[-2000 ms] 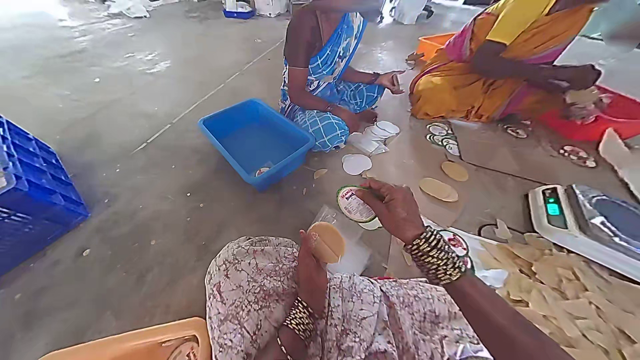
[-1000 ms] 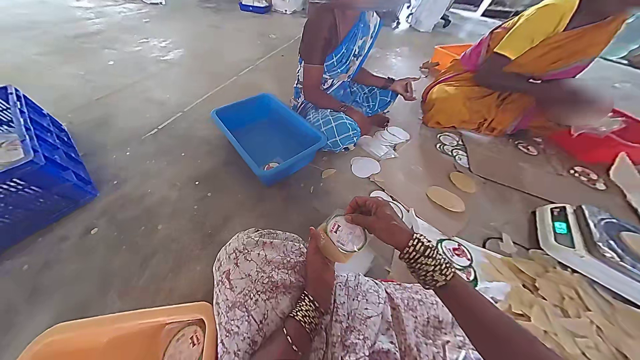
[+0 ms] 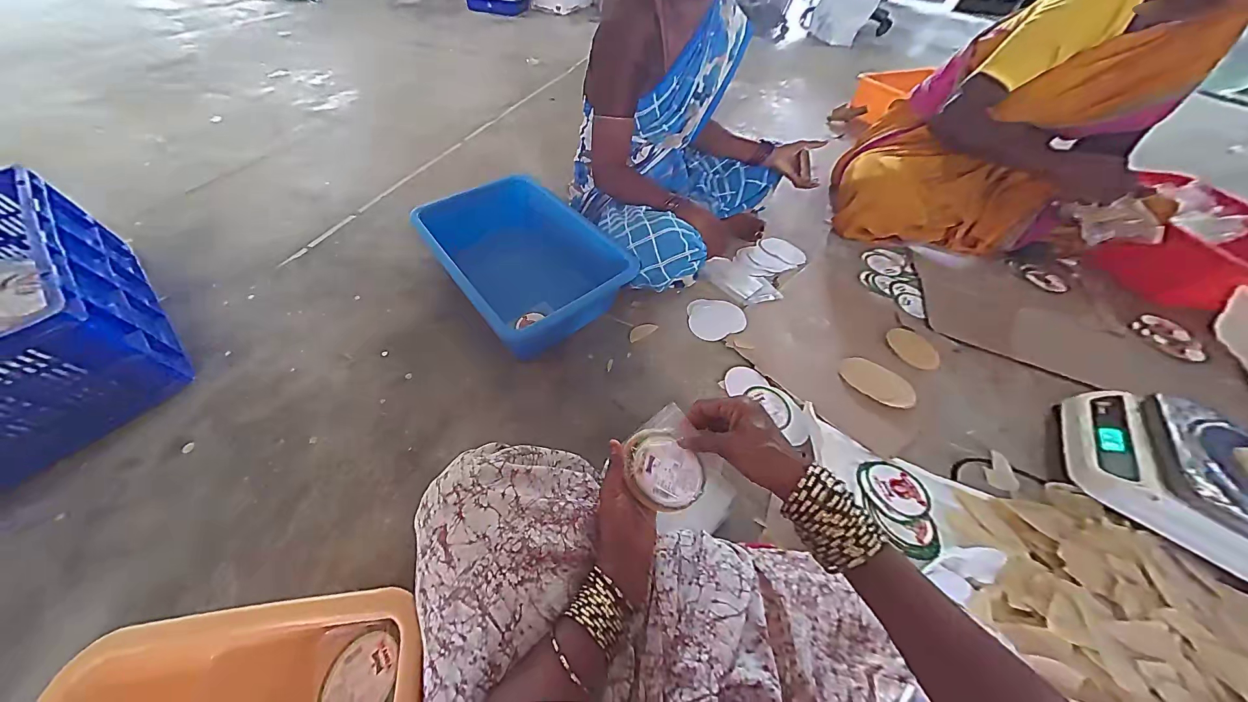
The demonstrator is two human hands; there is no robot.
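My left hand (image 3: 624, 522) holds a clear plastic packet (image 3: 665, 472) above my lap. Inside or on it are thin pale discs with a round printed label on top. My right hand (image 3: 746, 441) pinches the packet's upper right edge with thumb and fingers. Just beyond that hand, round labels (image 3: 770, 405) lie on the floor. To its right, green-rimmed round labels (image 3: 895, 490) rest on a white sheet. A heap of thin pale discs (image 3: 1121, 585) spreads at the lower right, below a digital scale (image 3: 1121, 448).
An orange tub (image 3: 244, 624) holding a labelled packet stands at the lower left. A blue slatted crate (image 3: 97, 292) is at the left, a blue tub (image 3: 526, 263) ahead. Two people sit opposite, beside round white cards (image 3: 717, 319) and a red tub (image 3: 1170, 263).
Two seconds ago my right hand held the round label apart from the discs. The label now lies against the discs in my left hand, and my right fingers have moved to the packet's edge.
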